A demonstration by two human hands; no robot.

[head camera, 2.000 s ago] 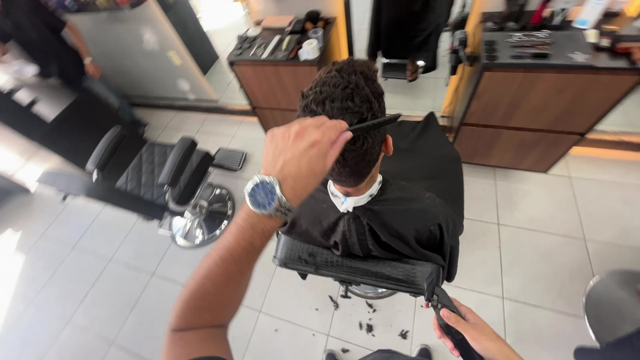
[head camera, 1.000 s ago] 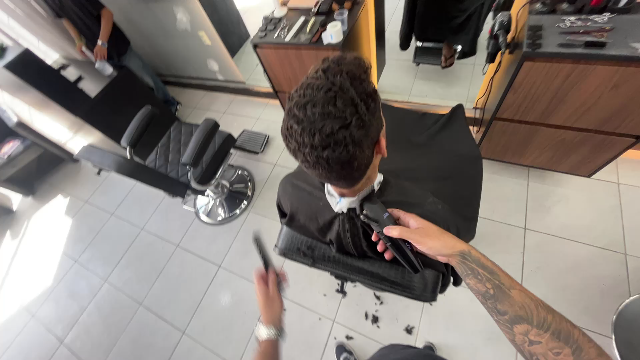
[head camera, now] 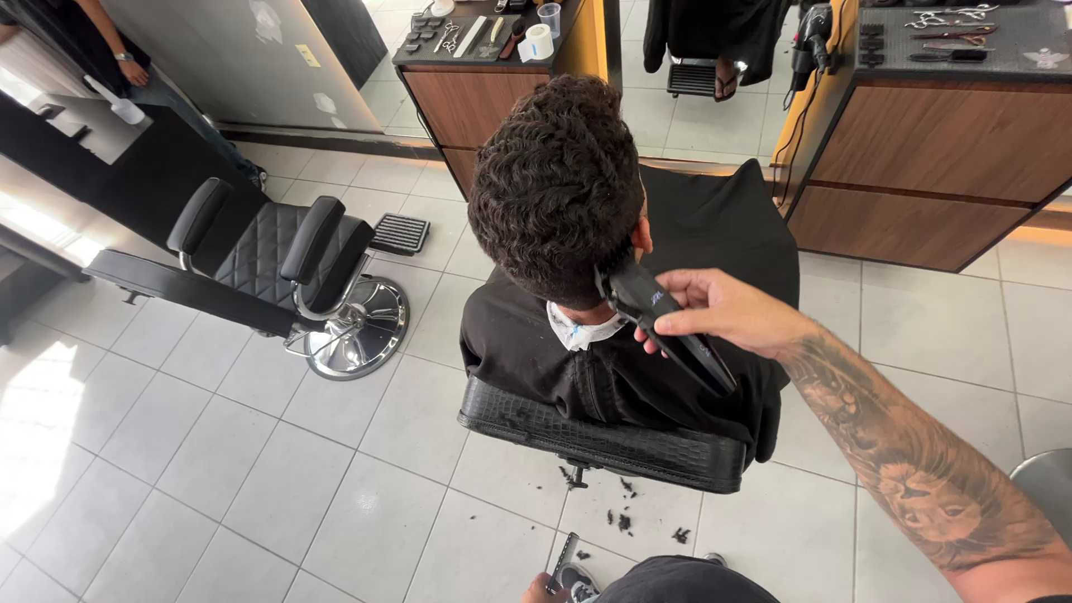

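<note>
My right hand point(head camera: 712, 310) holds a black hair clipper point(head camera: 662, 322), its head against the hair low on the back of a seated person's head point(head camera: 557, 188), just behind the right ear. That person has dark curly hair, a white neck strip point(head camera: 580, 328) and a black barber cape point(head camera: 712, 218), and sits in a black barber chair whose backrest point(head camera: 603, 435) faces me. Low at the bottom edge, my left hand point(head camera: 544, 590) grips a dark comb point(head camera: 564, 559); most of this hand is cut off by the frame.
An unoccupied black barber chair point(head camera: 268, 251) stands at left, with another person point(head camera: 126, 67) beyond it. Wooden cabinets point(head camera: 930, 167) carry combs and scissors; a hair dryer point(head camera: 812, 42) hangs beside one. Cut hair point(head camera: 624, 521) lies on the tiled floor. A round grey seat point(head camera: 1047, 486) is at right.
My right hand has brought the clipper up from the chair back to the nape hair. My left hand, with the comb, has left the head and dropped to the bottom edge.
</note>
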